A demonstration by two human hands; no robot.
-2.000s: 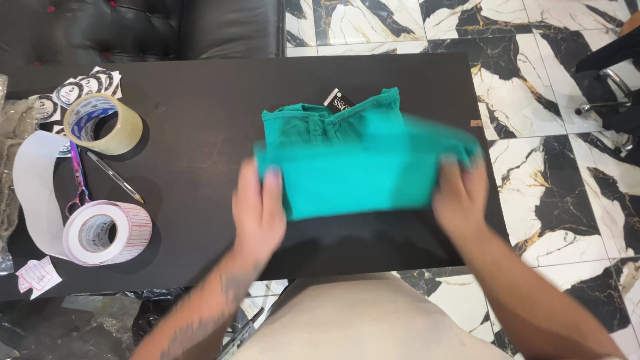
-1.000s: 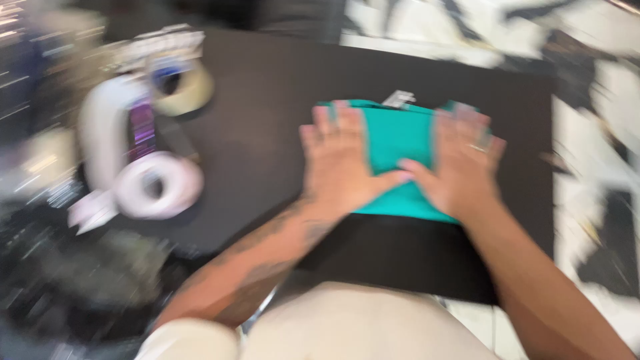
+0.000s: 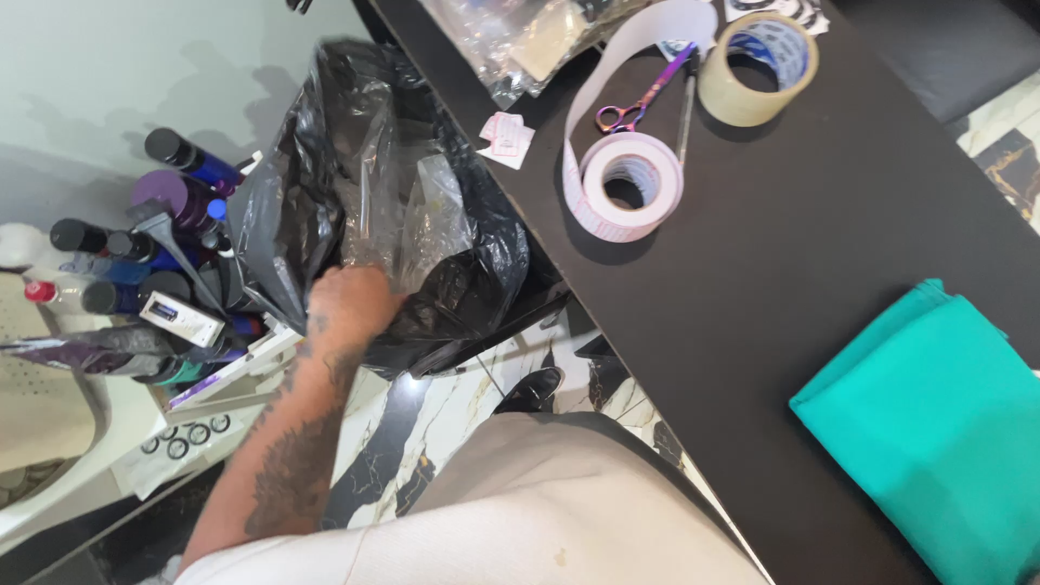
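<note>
My left hand (image 3: 353,301) reaches into the near end of a black plastic bag (image 3: 288,191) beside the table. Its fingers point down among clear plastic wrappers (image 3: 370,199); the fingertips are hidden, so whether they grip anything does not show. A folded green cloth garment (image 3: 934,422) lies on the black table (image 3: 715,284) at the right. No part of my right hand is in view. Near the bag's side of the table stand a roll of labels (image 3: 626,187) with its strip curling upward, purple scissors (image 3: 646,97), a pen (image 3: 686,114) and a roll of clear packing tape (image 3: 756,73).
Crumpled label pieces (image 3: 508,140) lie at the table's edge, below a clear plastic bag (image 3: 520,41). Left of the black bag, several bottles (image 3: 191,158) and a tint brush (image 3: 175,244) crowd a white cart by a sink basin (image 3: 41,390). A shoe (image 3: 532,390) is on the marble-patterned floor.
The view has swung far to the left. My left hand has left the green garment, which both hands pressed flat a second ago, and is now in the black bag. My right hand has gone out of view.
</note>
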